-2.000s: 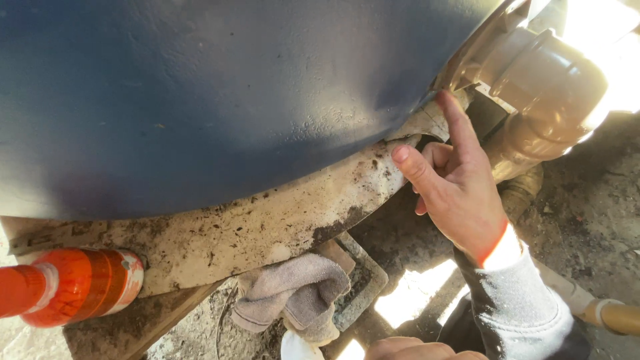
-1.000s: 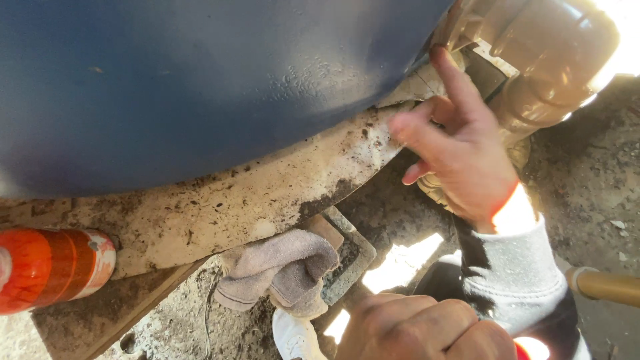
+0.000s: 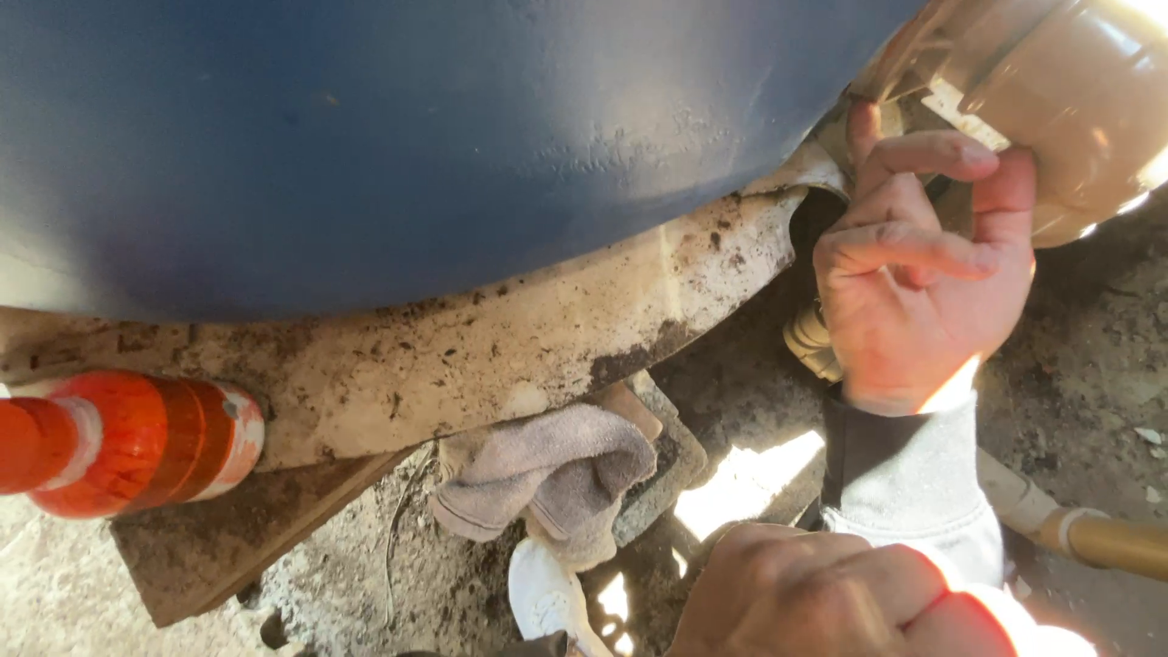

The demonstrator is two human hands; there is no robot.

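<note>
My right hand [image 3: 922, 265] is palm toward me, some fingers bent and one reaching up beside the flange under the blue curved tank [image 3: 411, 155]. Its fingers are apart and no object shows in them. The large tan plastic pipe elbow [image 3: 1058, 119] is just to its right. My left hand [image 3: 812, 593] is lower and nearer the camera, fingers curled, knuckles toward me; whether it holds something is hidden. A dirty whitish curved sheet [image 3: 511, 356] lies along the tank's lower edge. Below it hangs a grey cloth [image 3: 547, 465].
An orange-red bottle [image 3: 155, 443] lies at the left beside the sheet, over a wooden board [image 3: 246, 538]. Under the cloth is a white object [image 3: 547, 589], with a block-like piece [image 3: 652, 456] beside it. A thinner tan pipe [image 3: 1113, 543] runs over the dirt floor at the right.
My right hand has turned and bent its fingers; two seconds ago one finger pointed up to the tank edge. More of my left hand now shows. The view has come nearer.
</note>
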